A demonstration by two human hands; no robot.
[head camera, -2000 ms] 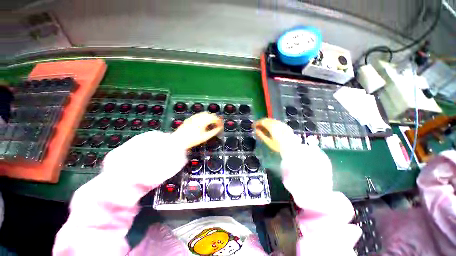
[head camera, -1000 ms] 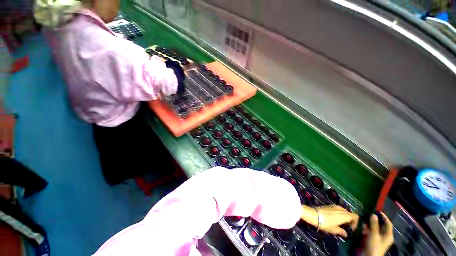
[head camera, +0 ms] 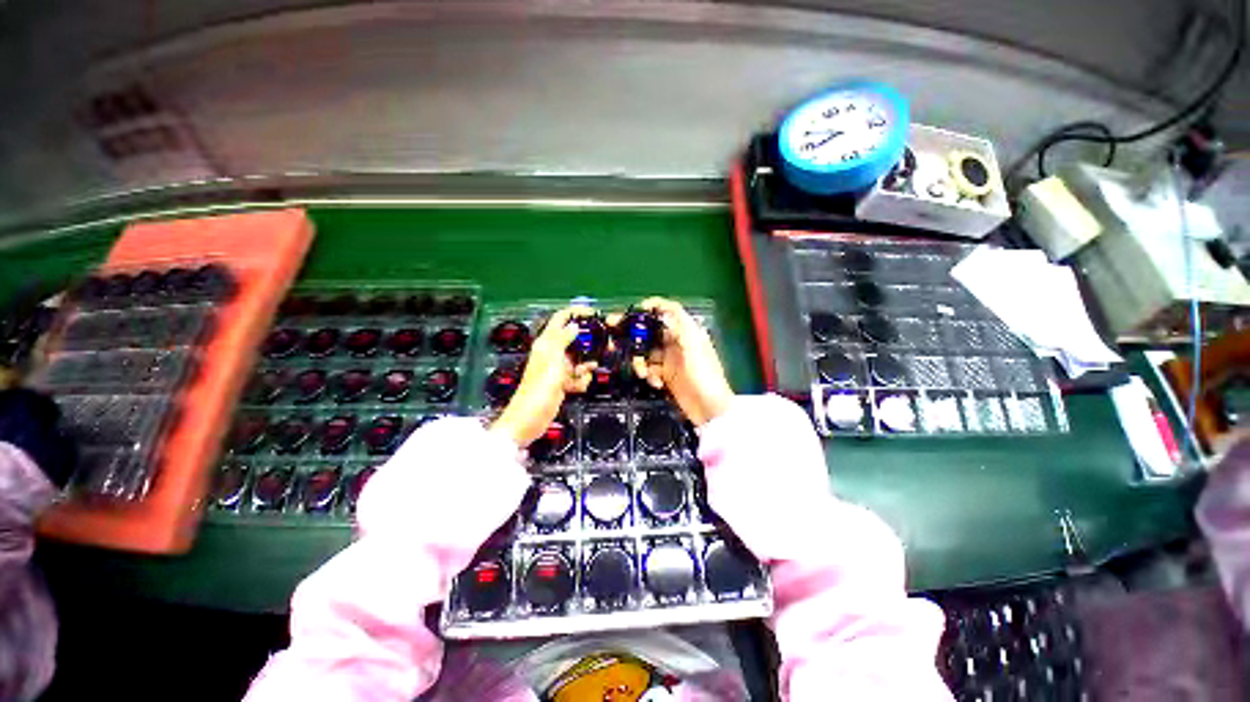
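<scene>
My left hand (head camera: 554,368) holds a round black unit (head camera: 587,336) with a blue glint on its face. My right hand (head camera: 675,359) holds another round black unit (head camera: 640,333), also with a blue glint. The two hands are side by side above the upper part of the blister tray (head camera: 603,628), which lies in front of my body. The tray has rows of black units, some with red marks and some with pale faces. My hands hide part of its upper rows.
A second blister tray (head camera: 346,412) lies to the left, then an orange-red pad (head camera: 261,316) under the left-hand tray (head camera: 144,370). The right-hand tray (head camera: 946,336) bears white paper (head camera: 1038,305). Behind it are a blue-rimmed clock (head camera: 843,135) and a parts box (head camera: 936,185). Neighbours' sleeves show at both edges.
The view has swung back from the left to the bench in front. My hands are now together above the tray, each holding a unit with its face visible.
</scene>
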